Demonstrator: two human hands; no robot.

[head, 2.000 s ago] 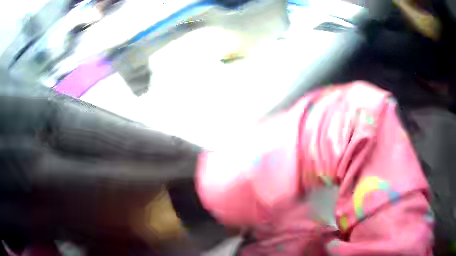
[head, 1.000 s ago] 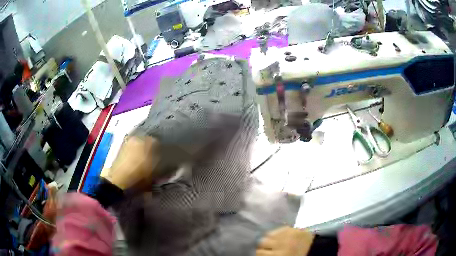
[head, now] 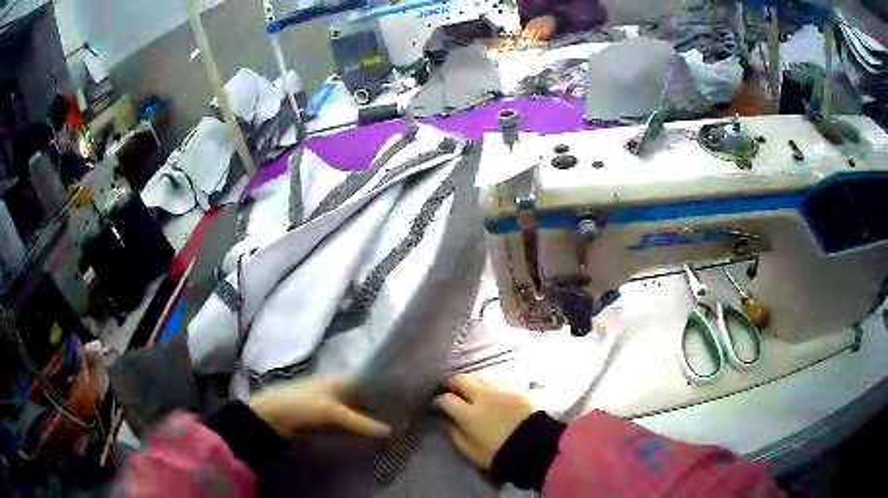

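The garment lies left of the needle area, wrong side up, with pale panels crossed by dark fuzzy seam allowances. Grey lining and some striped-looking cloth bunch along its right and front edges. My left hand lies on the cloth at the front, thumb pointing right; its fingertips are blurred or hidden, so its grip is unclear. My right hand is just right of it, fingers bent on the grey cloth's edge. The sewing machine stands to the right, its presser foot beyond my right hand.
Green-and-white scissors and a wooden-handled tool lie on the bed at right. Purple cloth runs behind the garment. Grey cut pieces lie farther back. Another person's hand shows at the top.
The garment has been turned from its dark patterned side to its pale wrong side. My left hand has moved right and down, my right hand up and left; they are now close together.
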